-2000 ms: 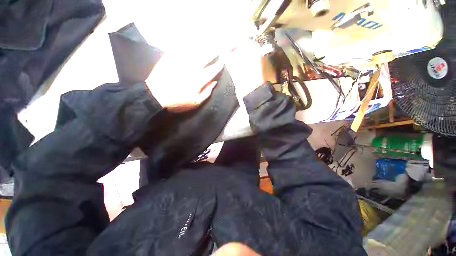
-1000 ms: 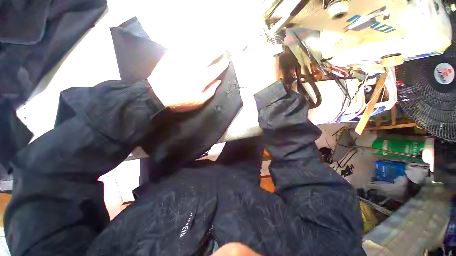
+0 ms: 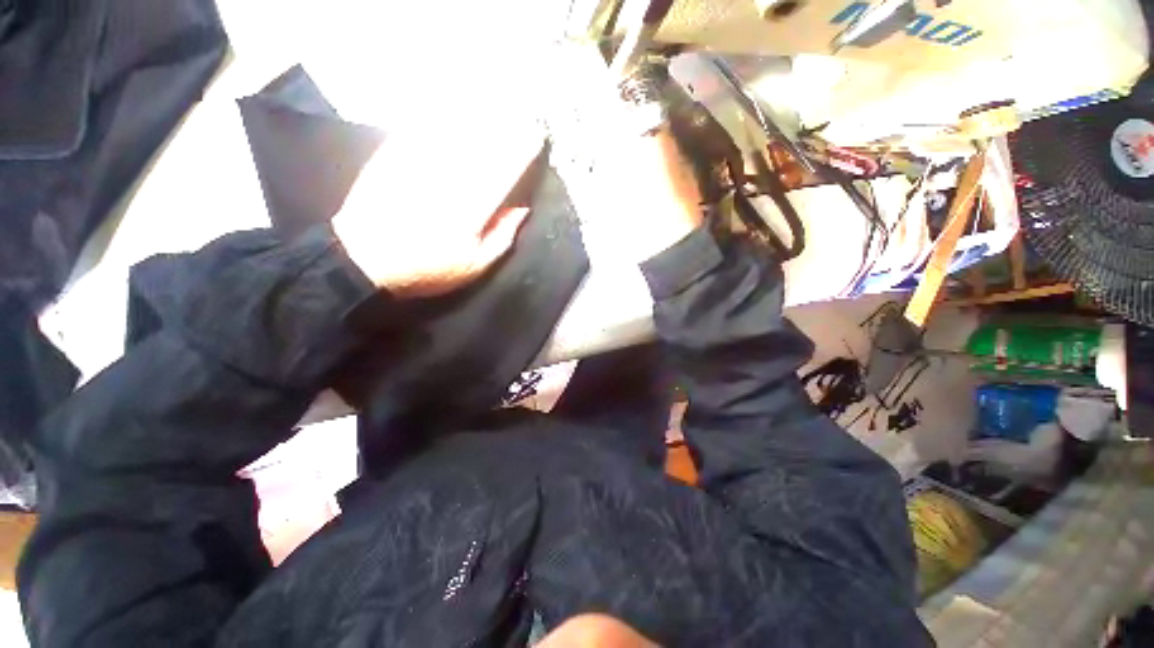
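Observation:
A dark garment panel (image 3: 525, 272) lies on the glare-white sewing machine table, its right part running down toward my lap and a pointed corner showing beyond my left hand. My left hand (image 3: 437, 209) lies flat on the cloth, its fingers partly washed out by glare. My right hand (image 3: 652, 171) reaches toward the needle area of the cream sewing machine (image 3: 936, 76); its fingers are lost in white glare, so what it touches cannot be told. Dark-handled shears (image 3: 766, 209) lie just right of my right hand.
Larger dark garment parts (image 3: 127, 139) hang at the far left. Small tools and an orange-brown strip (image 3: 947, 241) lie at the table's right edge. A black fan (image 3: 1088, 190) stands at right. A green container (image 3: 1035, 348) and a blue item (image 3: 1016, 410) are below it.
The view has shifted slightly. My right hand, by the needle area two seconds ago, moved a little right, nearer the shears. My left hand stays on the cloth.

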